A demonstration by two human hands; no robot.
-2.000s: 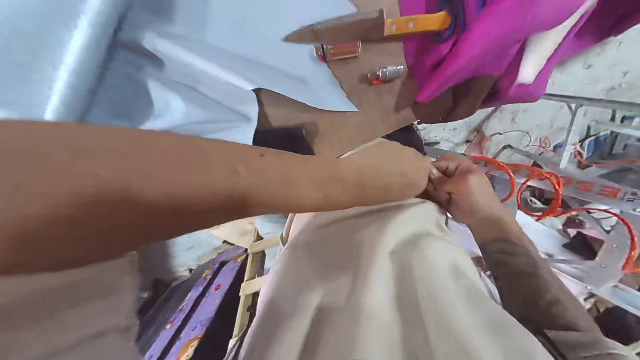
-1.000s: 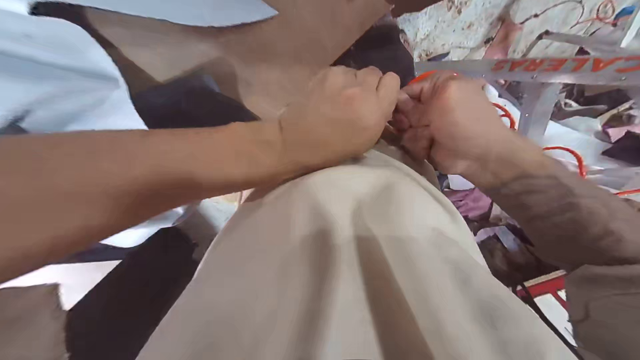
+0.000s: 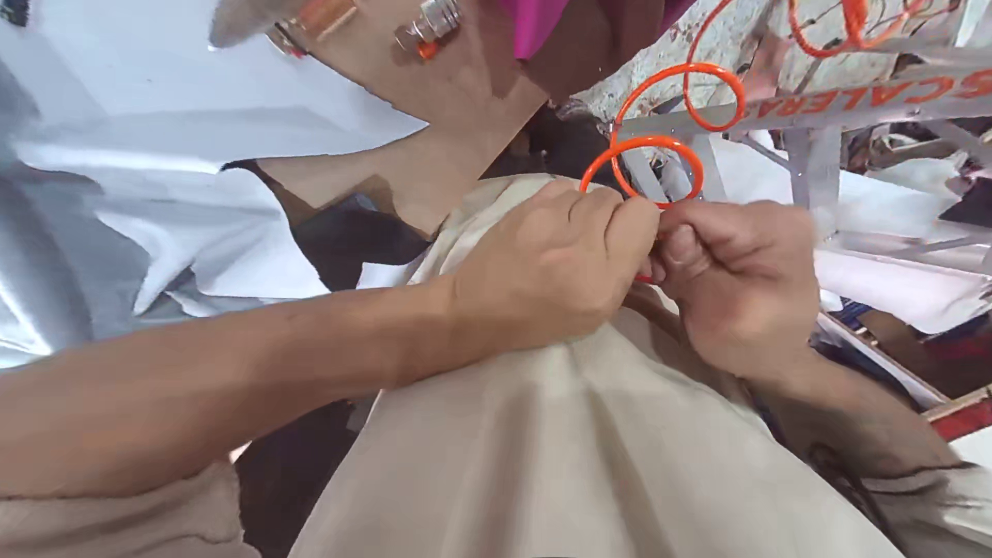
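Note:
My left hand (image 3: 554, 260) and my right hand (image 3: 736, 283) meet at the middle, fingers curled and fingertips close together. An orange coiled hose (image 3: 732, 97) loops down from the upper right to both hands. A short orange-red piece of it shows between them, while the fingers hide the rest of the grip. Beige cloth (image 3: 535, 457) hangs in folds below and behind my hands, gathered near the left wrist.
Silvery white sheet material (image 3: 209, 101) and a brown piece (image 3: 465, 101) lie at upper left, with a metal fitting (image 3: 430, 27) on the brown one. Magenta material (image 3: 535, 27) is at the top. A metal ladder (image 3: 868, 97) with red lettering stands at right, near scraps.
My hands stay close together, fingers still curled. Orange hose loops now show directly above them, and a piece of hose shows between the fingers. The view has shifted.

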